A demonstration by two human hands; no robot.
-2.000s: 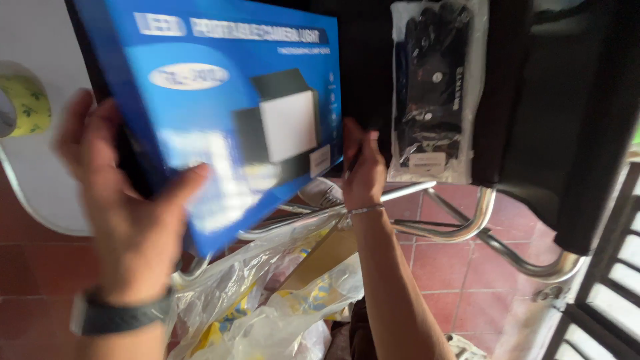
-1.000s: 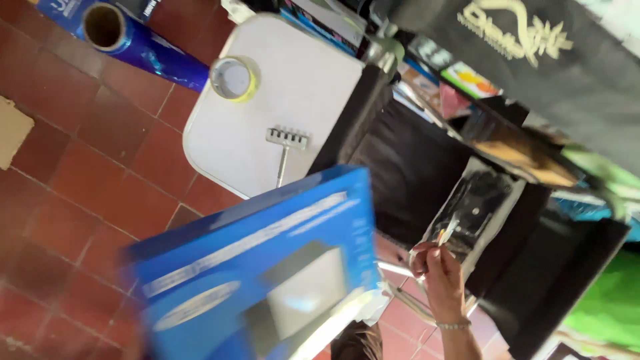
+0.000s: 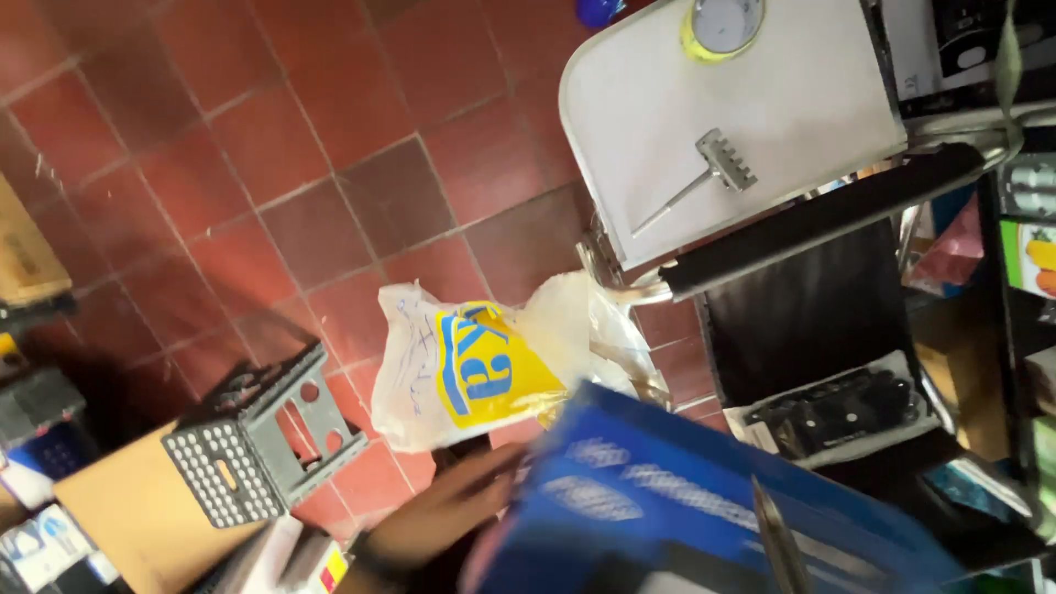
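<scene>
My left hand [image 3: 462, 503], blurred, with a dark band at the wrist, is at the near edge of a blue camera-light box [image 3: 660, 495] and grips its left side. The box fills the lower right of the view, tilted. A slim pointed metallic thing [image 3: 775, 528] shows in front of the box; what holds it is out of view. My right hand is not visible. Right of the box, a black item in a clear plastic packet [image 3: 841, 412] lies on the black chair seat [image 3: 808, 313].
A white tablet arm [image 3: 726, 107] bears a yellow tape roll [image 3: 714, 29] and a small metal toothed tool [image 3: 726, 161]. A plastic bag [image 3: 487, 363] lies below it. At lower left are a grey folding stool [image 3: 264, 445] and a cardboard box [image 3: 132, 511]. Shelves [image 3: 1006, 247] stand at right.
The view has swung strongly. The blue box has moved away from over the seat's edge to lower in view. My right hand, at the plastic packet one second ago, has left the packet and the view.
</scene>
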